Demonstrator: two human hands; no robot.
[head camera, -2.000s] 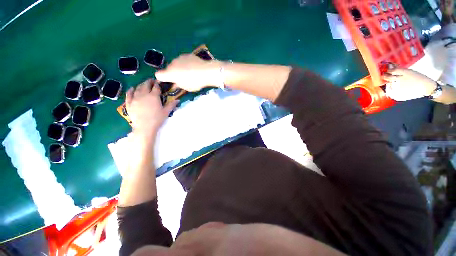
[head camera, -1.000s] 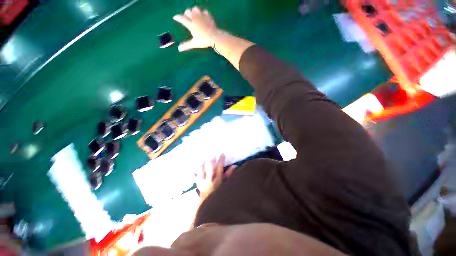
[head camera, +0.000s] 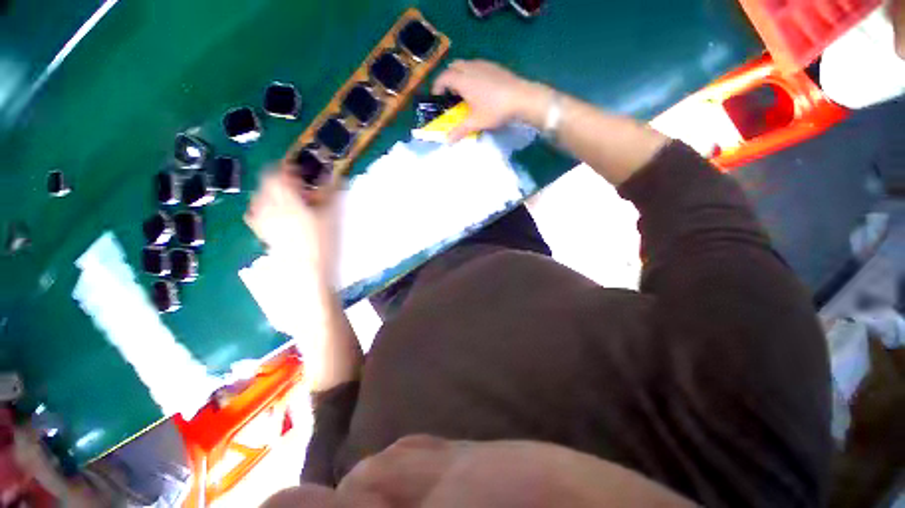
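Note:
The orange-tan holding jig (head camera: 338, 97) lies slanted on the green bench with a row of several dark watch bodies (head camera: 362, 102) in it. My left hand (head camera: 288, 208), blurred, is at the jig's near left end, over or beside the lowest watch; whether it grips the jig is hidden. My right hand (head camera: 486, 97) is on the yellow and black scraper card (head camera: 445, 121), right of the jig, with fingers over its edge. White film sheets (head camera: 422, 193) lie between the jig and the bench edge.
Several loose watches (head camera: 196, 189) lie left of the jig, two more at the top. A white strip (head camera: 134, 322) lies at the left. A red tray (head camera: 809, 25) is at the upper right. Orange-red stools (head camera: 238, 417) stand at the bench edge.
My right hand has come back from the far side of the bench to the scraper card. My left hand has moved from the bench edge up to the jig's near end. The view has shifted.

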